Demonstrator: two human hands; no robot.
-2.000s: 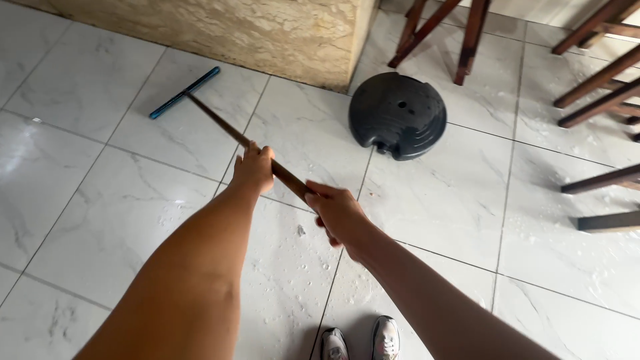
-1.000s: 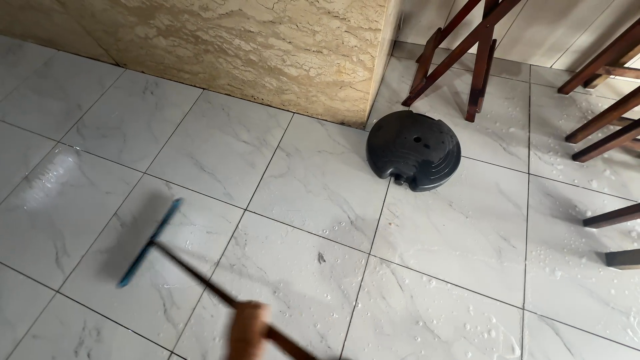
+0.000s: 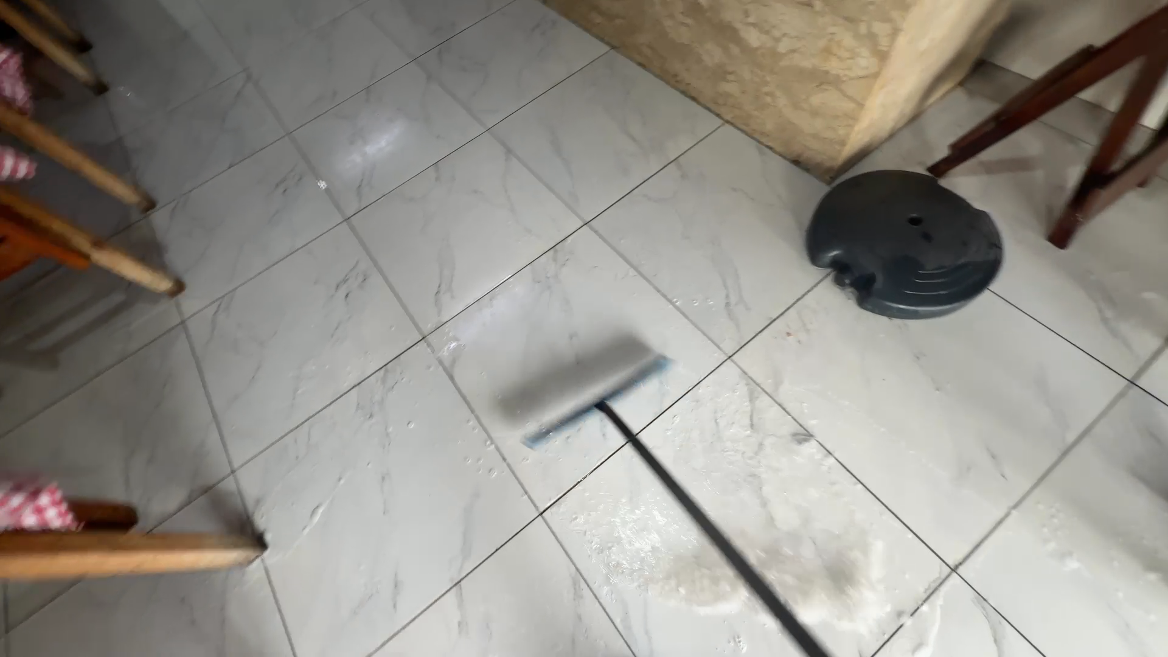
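Observation:
A floor squeegee with a blue head [image 3: 598, 403] is over the tiled floor, slightly blurred, a dark shadow beside it. Its long dark handle [image 3: 721, 538] runs down to the right and leaves the view at the bottom edge. Neither my left hand nor my right hand shows, so the grip on the handle is hidden. Foamy water [image 3: 776, 575] lies on the marbled white tiles around the handle, with small bubbles scattered near the squeegee head.
A round dark plastic base [image 3: 908, 246] lies near the corner of a beige marble-patterned block [image 3: 748, 73]. Dark wooden legs [image 3: 1095, 173] stand at the upper right. Along the left edge are several wooden furniture legs [image 3: 128, 543] and red-and-white checked cloth [image 3: 36, 506].
Both hands were on the handle two seconds ago and one showed a second ago; now they are out of view. The view has shifted, bringing in furniture legs at the left.

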